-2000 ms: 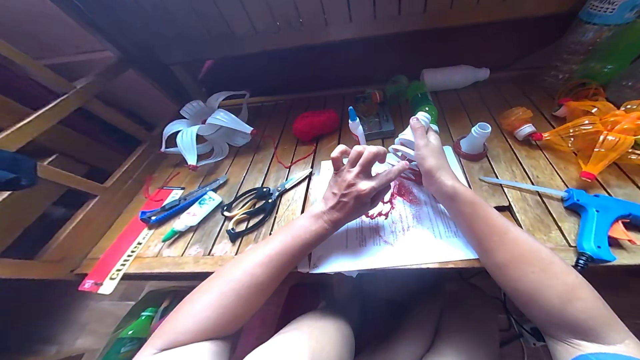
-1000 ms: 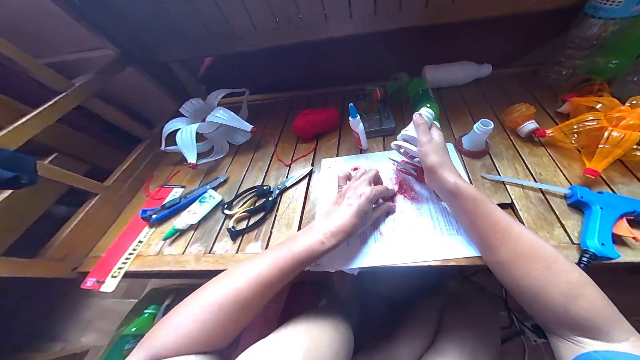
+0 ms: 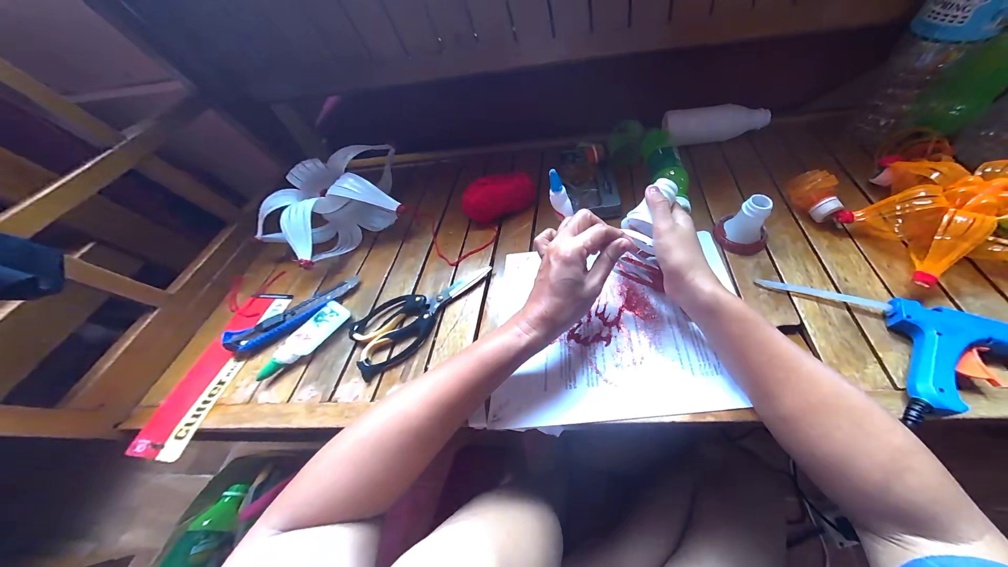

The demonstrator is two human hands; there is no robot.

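My right hand grips a white plastic bottle piece cut into strips, its neck pointing away from me. My left hand, fingers bent and thumb against the fingertips, is at the piece's strips; whether it pinches one or some glitter I cannot tell. Below both hands lies a printed paper sheet with red glitter in loose piles. A glue bottle with a blue cap stands behind my left hand. To the right, a cut white bottle neck stands in a dark red ring.
Scissors, a blue cutter knife, a green-tipped glue bottle and red cutter packaging lie left. Behind them are a white strip flower and red yarn. A blue glue gun and orange bottle flowers lie right.
My left hand was down on the glittered paper one second ago and has risen to the white bottle piece. My right hand has kept hold of that piece.
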